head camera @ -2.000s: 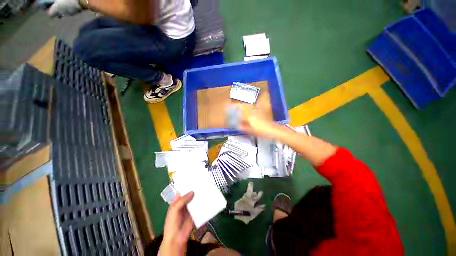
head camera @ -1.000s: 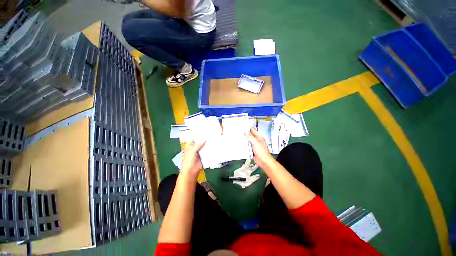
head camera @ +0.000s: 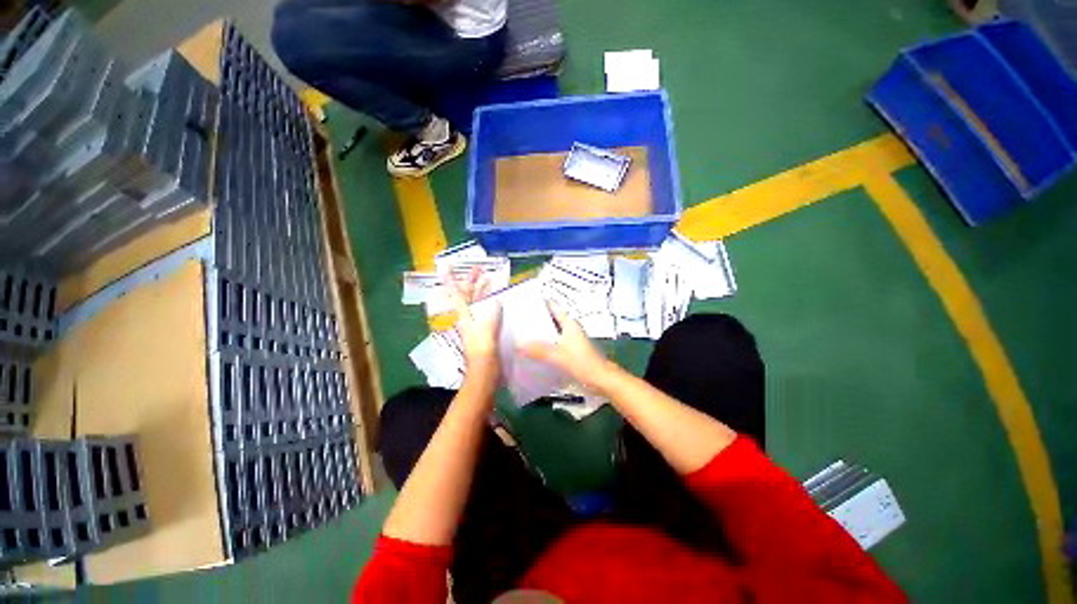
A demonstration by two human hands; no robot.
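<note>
My left hand (head camera: 478, 330) and my right hand (head camera: 572, 345) are at the two sides of a white-looking metal bracket stack (head camera: 523, 342), held above the floor between my knees. My left fingers are raised and spread, with the palm side against the stack. Glare hides how many brackets are held. Loose brackets (head camera: 631, 293) lie in an overlapping pile behind my hands. A blue crate (head camera: 573, 235) stands beyond them, with one bracket (head camera: 596, 168) on its cardboard liner (head camera: 522, 189). A work glove (head camera: 581, 405) shows partly below the stack.
At the left, a pallet (head camera: 343, 283) bears stacked metal rows (head camera: 284, 389) and cardboard (head camera: 142, 401). A crouching person (head camera: 378, 59) is beyond. Blue crates (head camera: 974, 118) lie upper right. Brackets (head camera: 856, 501) lie by my right side; more (head camera: 632, 71) lie behind the crate.
My right hand has come back from the crate to the held brackets. Since a second ago, my hands have moved closer together and the two white blocks now show as one.
</note>
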